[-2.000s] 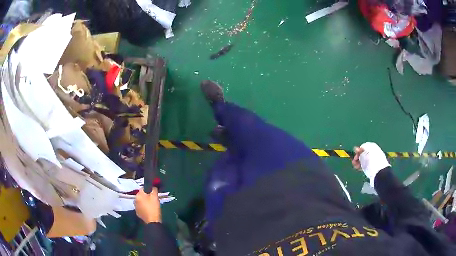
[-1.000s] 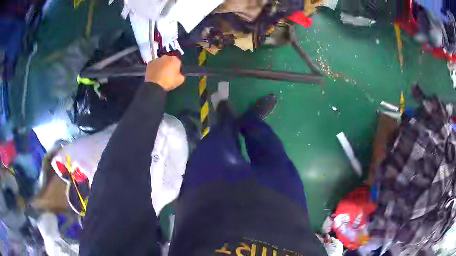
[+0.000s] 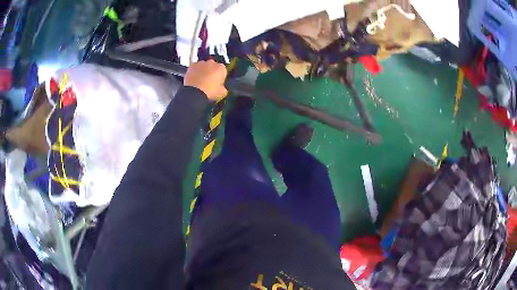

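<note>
My bare left hand (image 3: 206, 80) is closed around the dark metal frame rail (image 3: 317, 112) of the scrap cart, near the top centre. The rail slants from upper left to lower right across the green floor. Brown torn scrap cardboard (image 3: 314, 35) and white waste paper (image 3: 266, 17) lie heaped on the cart beyond the rail, with dark scraps and a small red piece among them. My right hand is out of the picture.
A white full sack (image 3: 116, 122) lies left of my arm. A plaid garment pile (image 3: 445, 221) and red bag (image 3: 361, 257) are at lower right. Striped floor tape (image 3: 208, 148) runs beside my legs. A blue plastic item (image 3: 496, 28) is at upper right.
Since two seconds ago the view has swung round and the cart load now lies at the top. My left hand stays on the rail. My gloved right hand has left the picture.
</note>
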